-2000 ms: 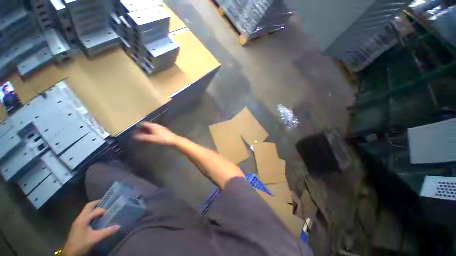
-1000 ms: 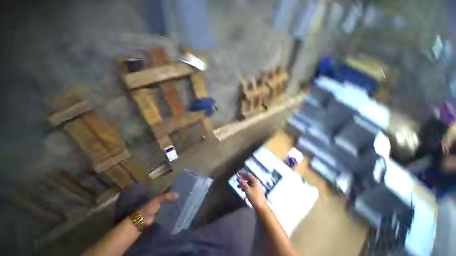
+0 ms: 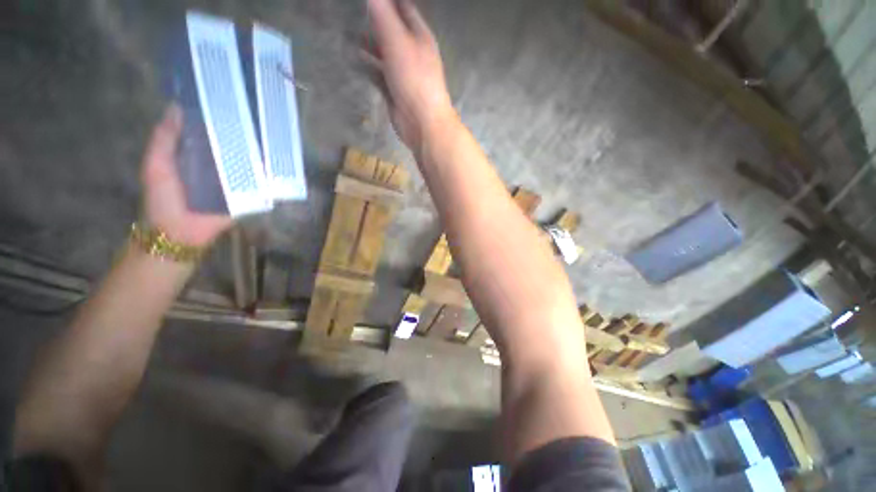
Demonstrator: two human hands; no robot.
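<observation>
My left hand is at the upper left and grips two perforated sheet-metal brackets by their lower end. They are held up and fanned slightly apart, with their light perforated faces showing. A thin dark wire-like piece shows against the right bracket; whether it is hooked in cannot be told. My right hand is raised at the top centre, apart from the brackets. Its fingers are spread and partly cut off by the top edge, and nothing shows in it.
Wooden pallets lean on the concrete wall, partly behind my right forearm. Blue-grey panels hang in a spaced row at the right. Stacked grey parts and a blue object are at the lower right. A beam runs across the upper right.
The view has swung from the bench toward the wall and hanging panels. My left hand has raised the brackets. My right hand has moved from over the bench panels to the top of the view.
</observation>
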